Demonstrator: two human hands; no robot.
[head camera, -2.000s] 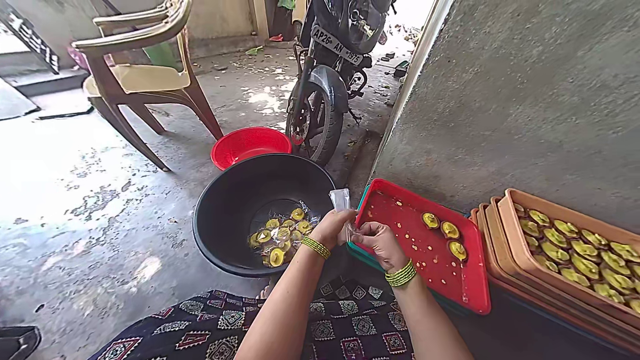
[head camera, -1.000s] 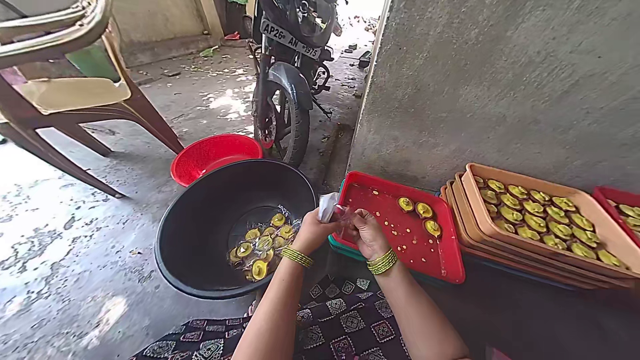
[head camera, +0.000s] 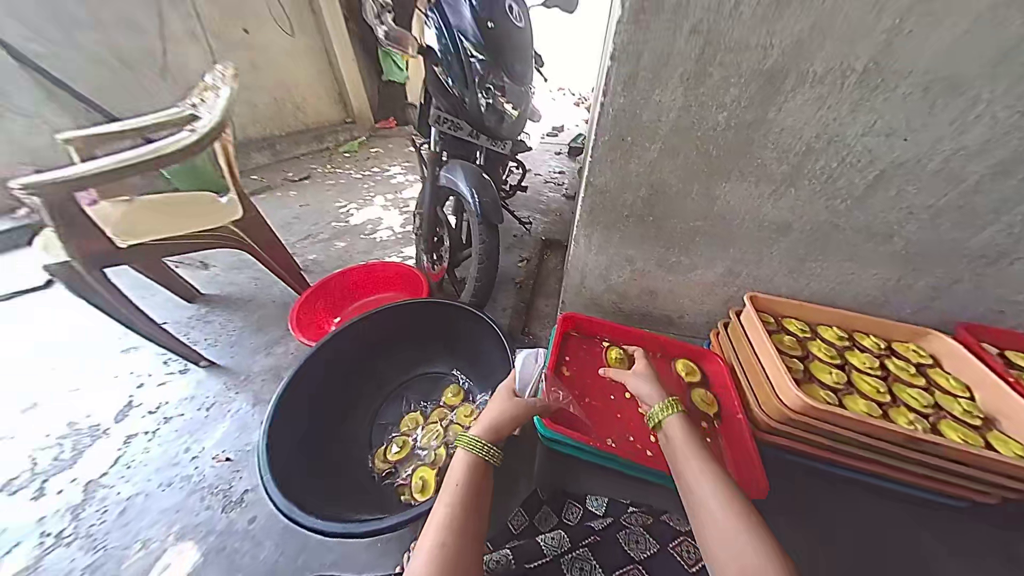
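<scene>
My left hand (head camera: 512, 408) grips a bunch of clear plastic bags (head camera: 530, 372), one hanging loose over the left edge of a red plastic tray (head camera: 588, 424). Over that tray, my right hand (head camera: 640, 376) has its fingers on a small round yellow-green piece with a dark rim (head camera: 615, 358). Two similar pieces (head camera: 704, 401) lie on the tray to the right of this hand, among small crumbs. Left of my left hand stands a large black tub (head camera: 320, 448), with several yellow pieces in clear wrapping (head camera: 423, 482) at its bottom.
Stacked orange trays (head camera: 880, 320), the top one full of yellow pieces, stand at the right beside another red tray (head camera: 980, 334). A red basin (head camera: 360, 292) touches the black tub. Behind are a motorcycle (head camera: 472, 192) and a plastic chair (head camera: 168, 216). A grey wall (head camera: 800, 160) rises behind the trays.
My right hand has moved away from my left hand to a round piece on the red tray. The bag, earlier between both hands, now hangs from my left hand alone.
</scene>
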